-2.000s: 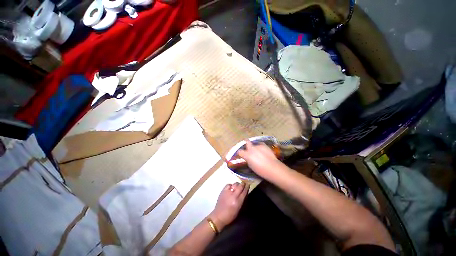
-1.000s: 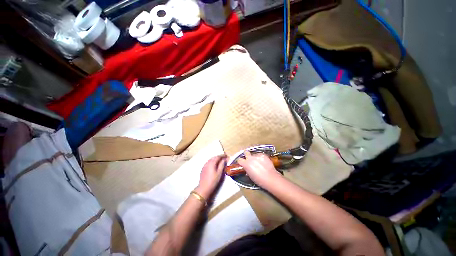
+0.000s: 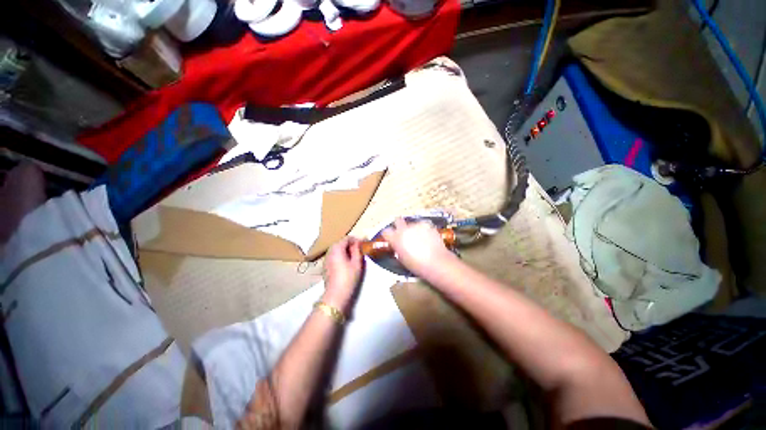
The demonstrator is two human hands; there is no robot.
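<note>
My right hand (image 3: 417,243) is closed on the orange-brown handle of the steam iron (image 3: 391,262), which sits on the beige pressing pad at the panel's far end. My left hand (image 3: 343,262) is right beside the iron's front, fingers bent at the panel's edge; whether it pinches cloth cannot be told. The white garment panel (image 3: 376,321) with a tan strip runs toward me, partly under my left forearm. Other panels, white and tan (image 3: 344,212), overlap farther back on the pad.
White panels with tan lines (image 3: 80,311) lie at left. A blue patterned bundle (image 3: 172,155) and red cloth (image 3: 336,63) line the back. The iron's hose (image 3: 518,180) curves up at right, near a pale cloth bundle (image 3: 634,243). Small dark scissors (image 3: 274,159) lie behind the panels.
The view has shifted. My left hand has moved from the panel's near part up to the iron's front. The iron and my right hand have moved farther up the panel, away from me.
</note>
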